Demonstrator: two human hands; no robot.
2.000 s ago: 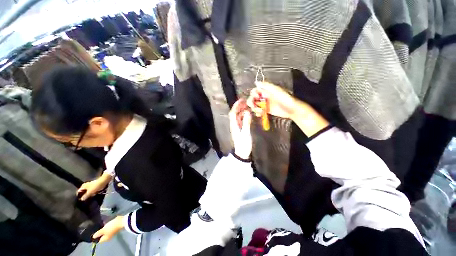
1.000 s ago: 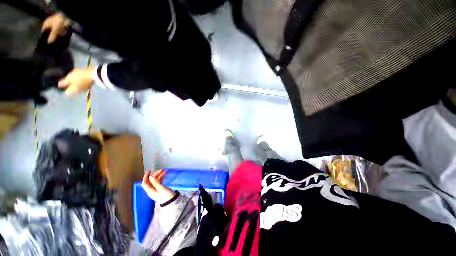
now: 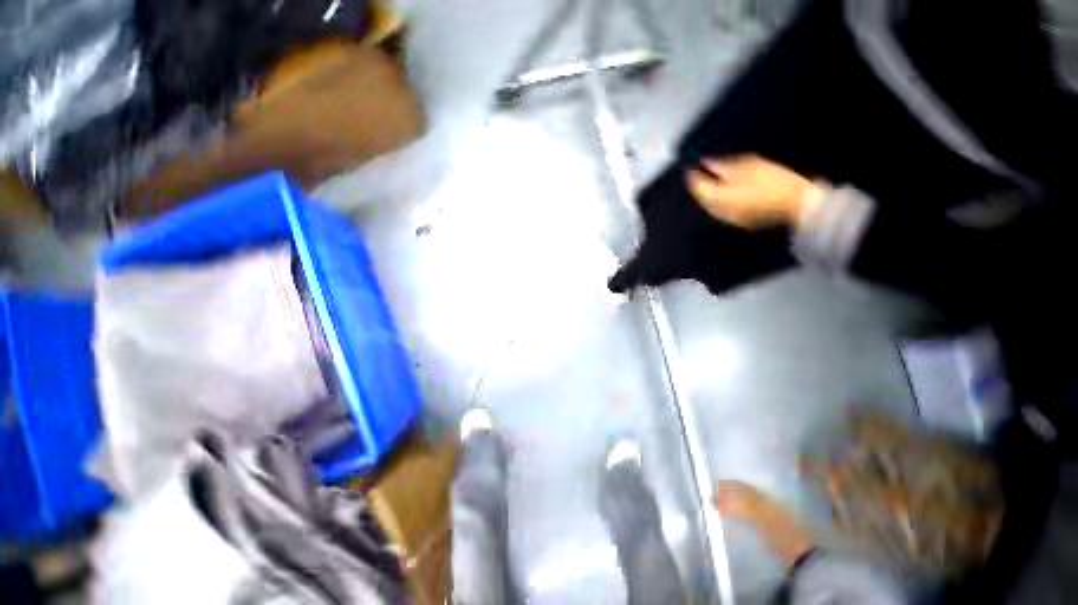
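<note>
My right hand (image 3: 762, 520) is at the lower right, blurred, with a dark cuff and pale grey sleeve, near the pale metal rail base. I cannot tell whether it holds anything. My left hand is not in view. A blue plastic crate (image 3: 343, 296) at the left holds pale grey-beige folded garments (image 3: 213, 343). Crumpled grey cloth (image 3: 284, 520) lies at the crate's near side. A black garment (image 3: 721, 254) hangs at the upper right, under another person's hand.
A person in black with a grey cuff stands at the right. The metal rail base (image 3: 668, 343) runs along the grey floor. Brown cartons (image 3: 331, 118) and dark shiny bags are at the upper left, and a second blue crate (image 3: 53, 402) is at the left edge. My feet show below centre.
The view has swung away from the grey-check jacket to the floor and crates. My left hand has left the picture. My right hand, out of view one second ago, shows at the lower right.
</note>
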